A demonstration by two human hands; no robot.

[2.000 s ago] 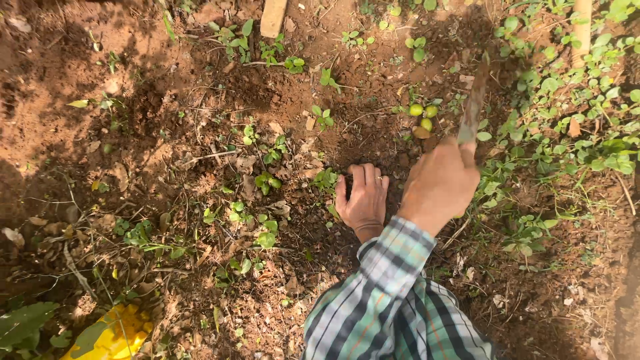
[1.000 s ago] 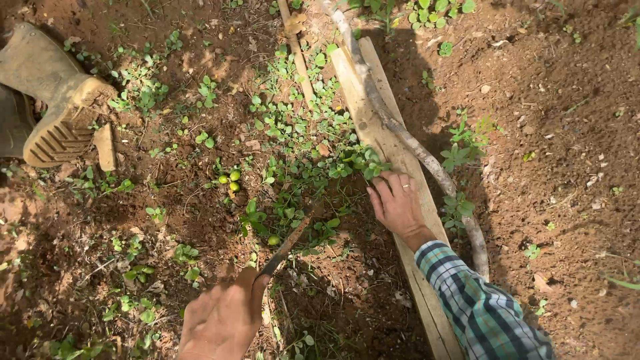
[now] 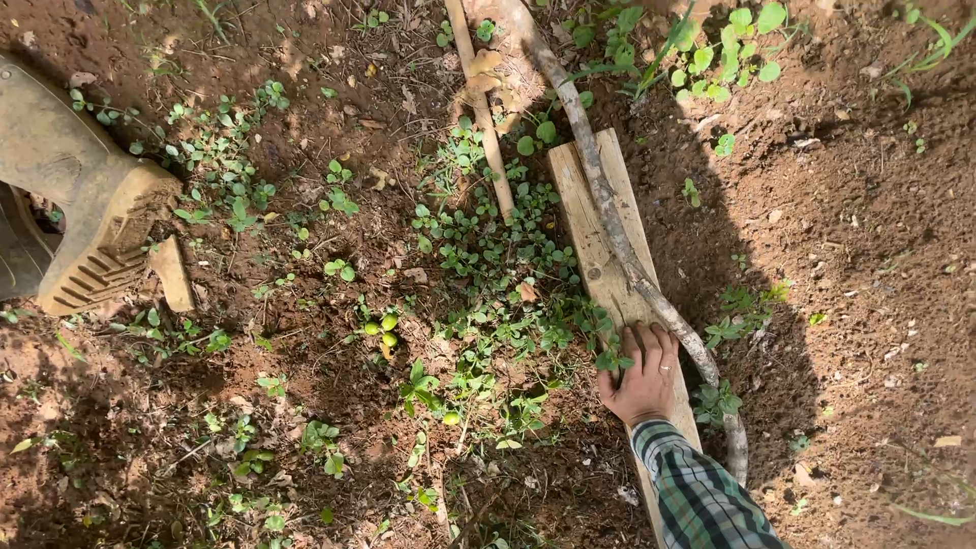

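Note:
My right hand (image 3: 645, 374), in a green plaid sleeve and with a ring on one finger, lies palm down on a weathered wooden plank (image 3: 598, 255). Its fingers are partly bent on the wood; the thumb is apart at the plank's left side, beside small green leaves (image 3: 612, 357). A crooked branch (image 3: 619, 248) lies along and across the plank, passing just right of the hand. My left hand is out of view, and no knife shows. Small yellow-green fruits (image 3: 390, 339) sit on the soil left of the low weeds (image 3: 496, 320).
At the left edge are muddy rubber boots (image 3: 99, 206), one with its ridged sole showing. A short wood piece (image 3: 172, 274) touches or nearly touches that sole. A straight stick (image 3: 482, 114) lies at the upper middle. Loose brown soil (image 3: 877, 305) spreads on the right, with scattered seedlings.
My left hand, which held a knife one second ago, has left the view. My right hand stays on the plank, where it also was one second ago. The view has shifted.

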